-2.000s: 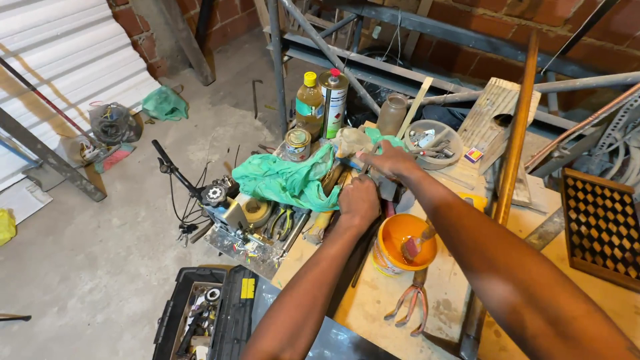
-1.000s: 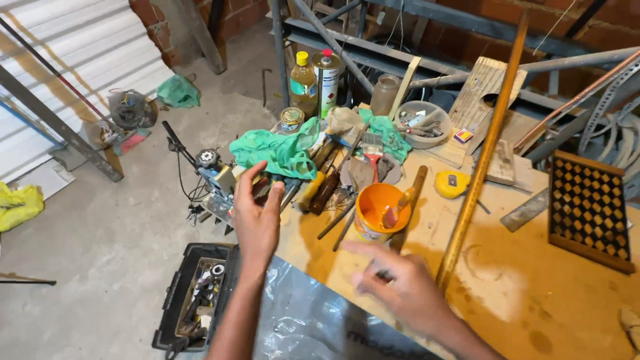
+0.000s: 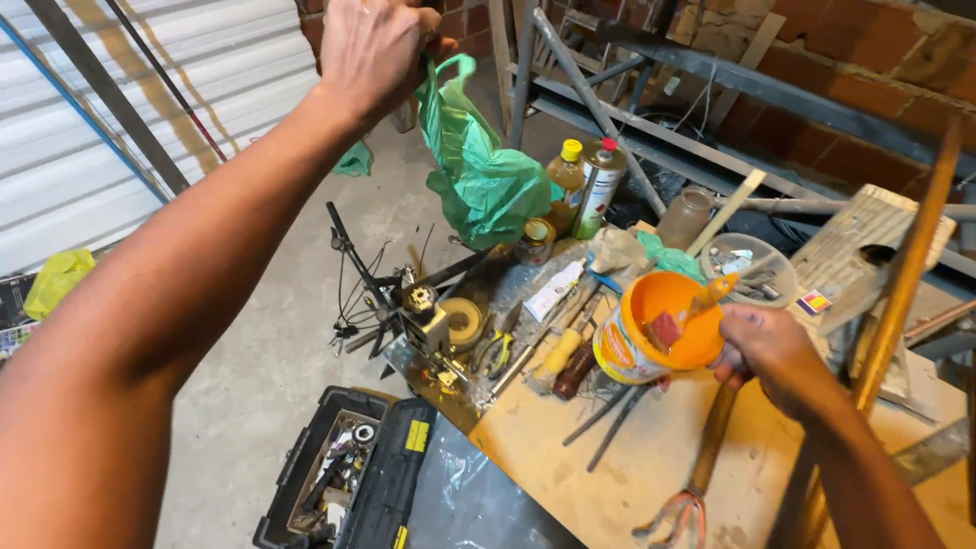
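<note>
High at the top, my left hand (image 3: 381, 53) grips a green plastic bag (image 3: 488, 175) that hangs from it over the table's far left corner. My right hand (image 3: 770, 358) holds an orange plastic tub (image 3: 633, 335) by its right side, tilted above the tabletop. A brush (image 3: 705, 297) with reddish bristles rests inside the tub. Beneath and left of the tub lie a wooden-handled tool (image 3: 557, 354), pliers with yellow-and-black handles (image 3: 499, 347) and a white tube (image 3: 555, 290). A hand cultivator (image 3: 709, 450) with a wooden handle lies below my right hand.
A yellow-capped bottle (image 3: 566, 179), a red-capped can (image 3: 601, 187) and a glass jar (image 3: 686, 217) stand at the back. A clear container (image 3: 747, 267) holds small parts. A long wooden pole (image 3: 903, 297) slants at right. An open black toolbox (image 3: 328, 473) sits lower left.
My left hand has moved up and lifted the green bag off the tools, uncovering the tube and pliers. My right hand has taken hold of the orange tub and raised it.
</note>
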